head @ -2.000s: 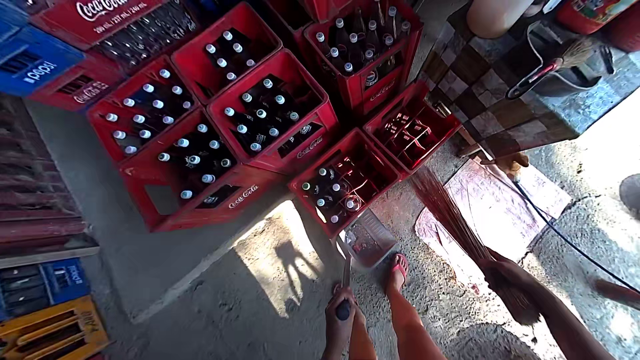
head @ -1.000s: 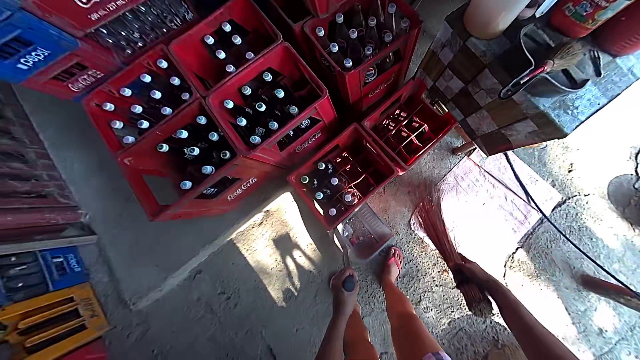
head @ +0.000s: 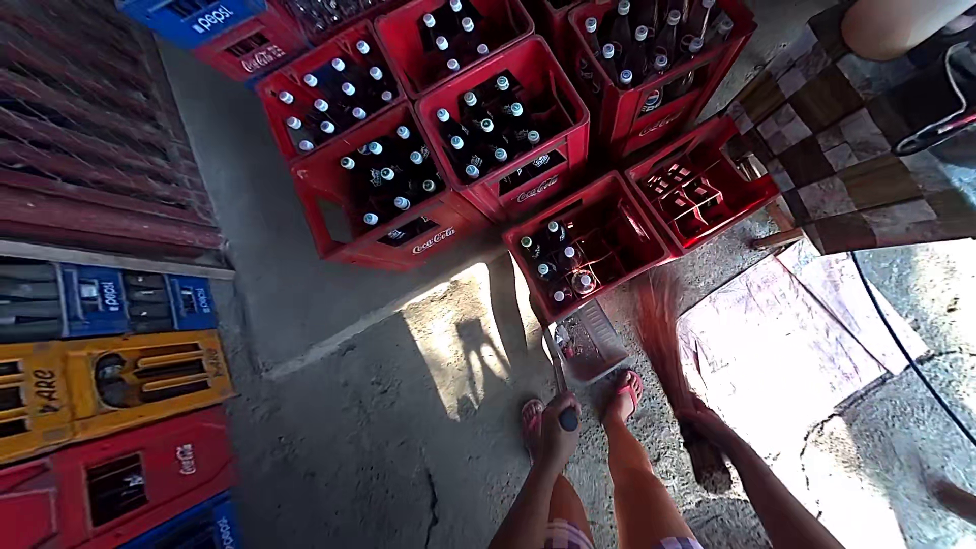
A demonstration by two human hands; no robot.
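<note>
My left hand (head: 559, 431) is closed around the dark-ended handle of a dustpan (head: 598, 335). The pan lies on the concrete in front of a red Coca-Cola crate (head: 610, 288), with small litter inside it. In my right hand (head: 705, 425) is a reddish stick broom (head: 662, 328), gripped near its bound end. Its bristles are blurred and point toward the red crates, just right of the pan. The broom is beside a pale flattened sheet (head: 770, 343) on the floor. My feet, in red flip-flops, stand on either side below the pan.
Red crates of capped bottles (head: 503, 152) stand ahead, beside a part-filled one and a nearly bottle-free crate (head: 713, 206). A table with a checkered cover (head: 839, 152) is at right. Yellow crates (head: 137, 381), blue and red crates line the left. A black cable (head: 900, 343) crosses the floor at right.
My right hand has moved the broom left, its bristles now nearer the dustpan. My left hand still holds the dustpan. The view has shifted left.
</note>
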